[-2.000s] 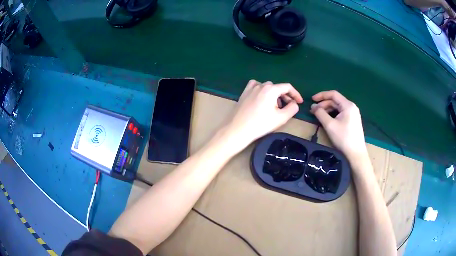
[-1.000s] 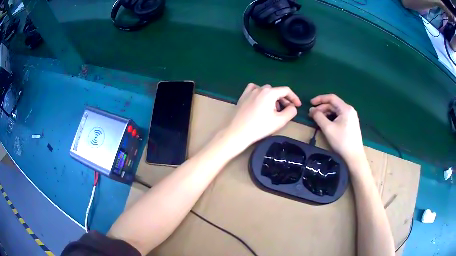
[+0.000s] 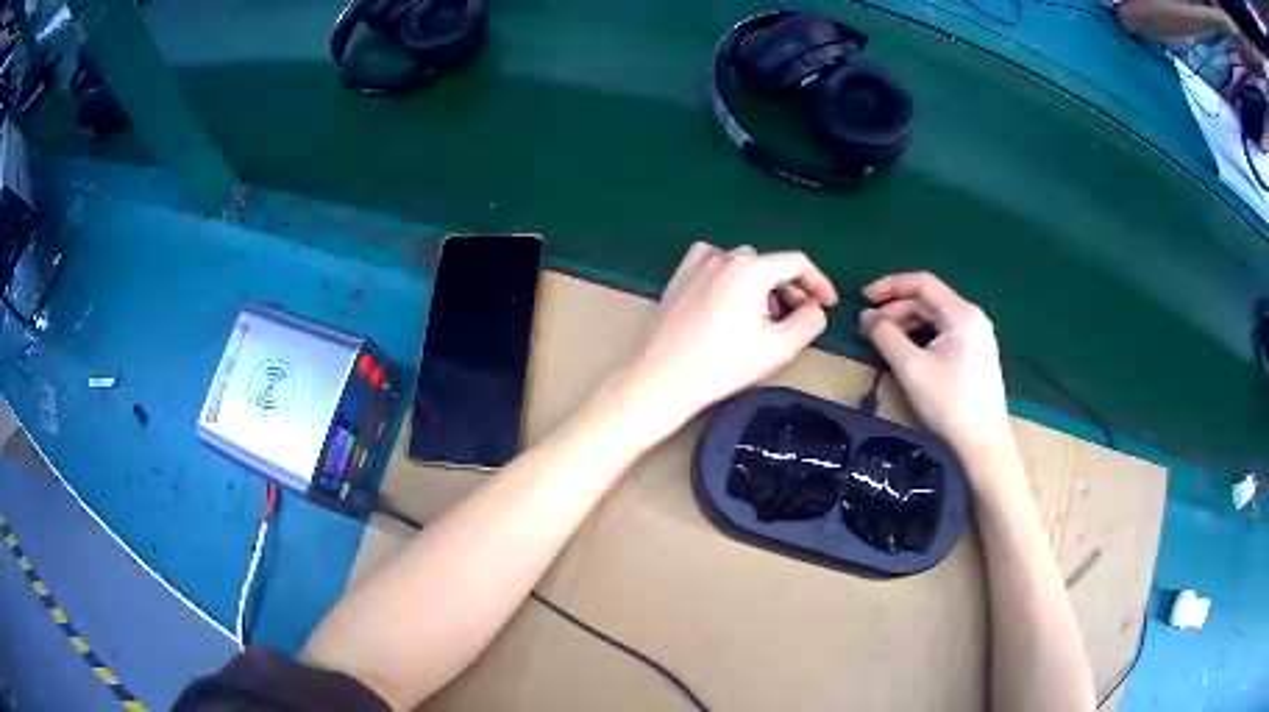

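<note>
The black oval dock [image 3: 832, 534] with two glossy wells lies on the tan cardboard sheet [image 3: 633, 568]. A thin cable with a small plug [image 3: 871, 401] leaves its far edge and runs up to my right hand. My left hand [image 3: 745, 313] is beyond the dock's left part, fingers loosely curled, thumb and forefinger apart, nothing seen in it. My right hand [image 3: 941, 345] is beyond the dock's right part, its fingers curled too. Whether it grips the cable is hidden.
Two black headphones [image 3: 860, 114], [image 3: 443, 31] lie on the dark green belt. A black smartphone [image 3: 476, 348] and a silver box [image 3: 283, 387] with red lights are left. A thin black cable [image 3: 612, 644] crosses the cardboard. A white scrap [image 3: 1188, 608] is right. Another person's arm [image 3: 1166, 20] shows top right.
Both headphones have moved right and slightly down in the view. My hands have kept nearly the same pose. The dock and phone sit slightly lower in the picture.
</note>
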